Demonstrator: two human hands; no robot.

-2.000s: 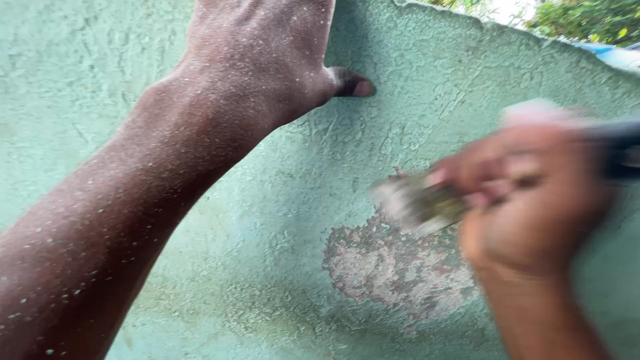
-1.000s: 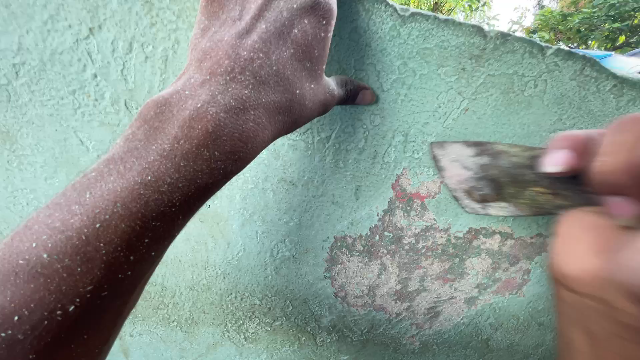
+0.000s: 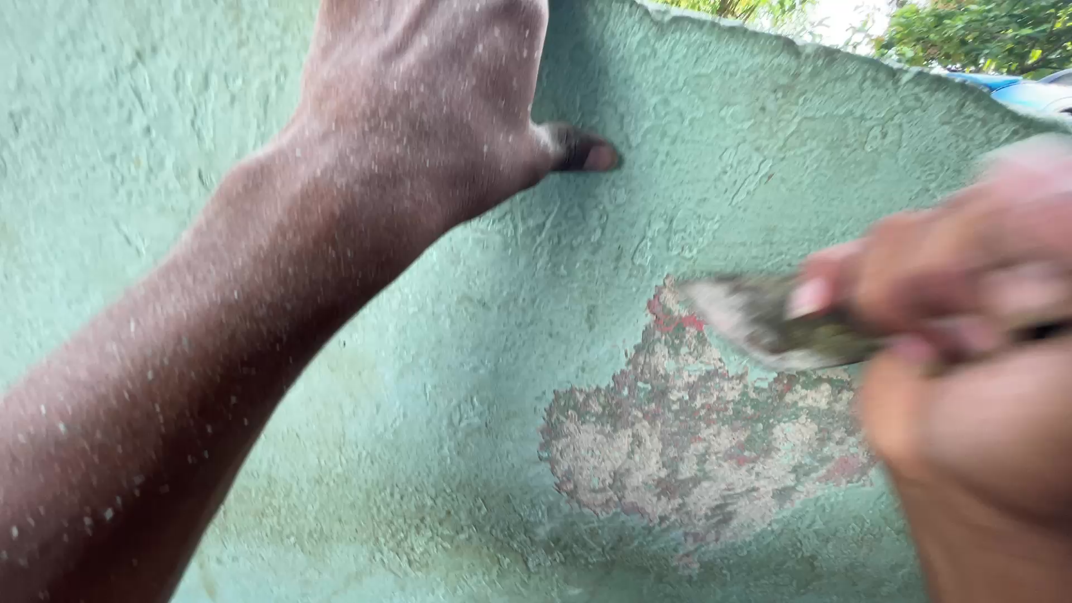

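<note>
My left hand (image 3: 444, 92) lies against the green painted wall (image 3: 435, 352) at the top, thumb stretched out to the right; its other fingers are out of frame. Flecks of pale dust or paint cover the hand and forearm. At the right, my right hand (image 3: 963, 310), blurred, grips a paint scraper (image 3: 779, 327) with a wide, stained metal blade. The blade's edge is at the upper part of a bare patch (image 3: 687, 444), where grey-white and reddish layers show through the paint. Most of the scraper's handle is hidden by my fingers.
The wall's uneven top edge (image 3: 779, 40) slopes down to the right. Beyond it are leafy trees (image 3: 980, 33) and a blue and white object (image 3: 1022, 92), perhaps a vehicle. The painted surface is rough and lumpy, with darker stains low down.
The right hand and scraper have shifted along the patch, now further left than one second ago. More of the patch's right part shows than two seconds ago. My left hand has stayed in place.
</note>
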